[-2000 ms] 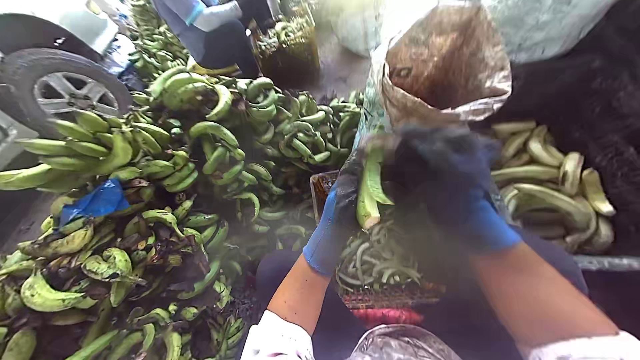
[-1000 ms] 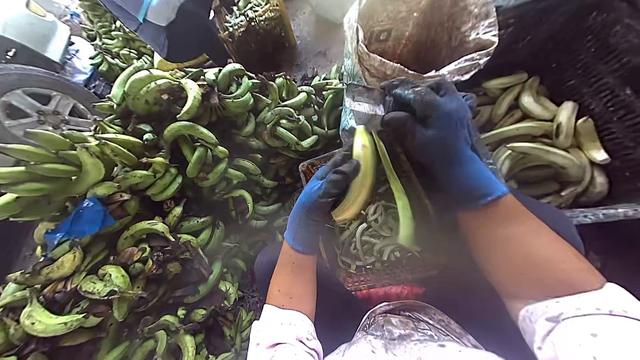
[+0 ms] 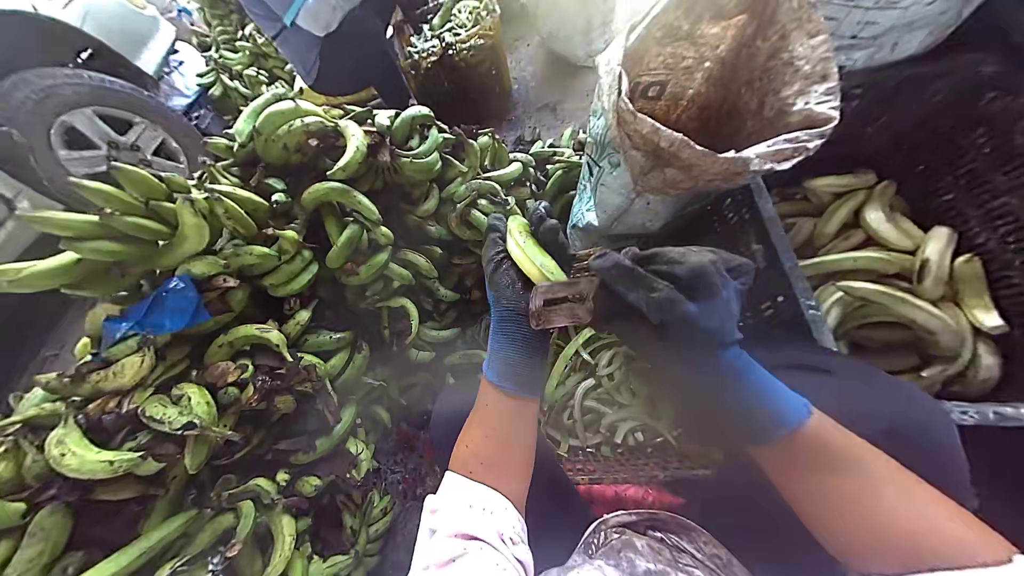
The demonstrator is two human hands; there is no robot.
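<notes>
My left hand point(image 3: 520, 296), in a blue and black work glove, grips a green plantain point(image 3: 532, 250) that points up and away from me. My right hand point(image 3: 684, 312), gloved alike, is closed around a small peeling tool point(image 3: 563, 303) whose flat, rectangular head lies against the plantain's near end. Its handle is mostly hidden by the glove. Below both hands, a crate point(image 3: 640, 466) holds many strips of green peel point(image 3: 608, 392). Peeled plantains point(image 3: 904, 308) lie in a dark crate to the right.
Bunches of unpeeled plantains point(image 3: 336, 200) cover the ground at left, with a blue plastic scrap point(image 3: 156, 310) among them. An open woven sack point(image 3: 640, 160) stands ahead. Farther off are a container of peels point(image 3: 456, 72), a person's dark-clothed leg point(image 3: 352, 56) and a vehicle wheel point(image 3: 120, 132).
A second ago a long strip of peel hung beside the plantain, below my right hand; it no longer hangs there. The plantain now tilts the other way, with the tool's head visible at its near end.
</notes>
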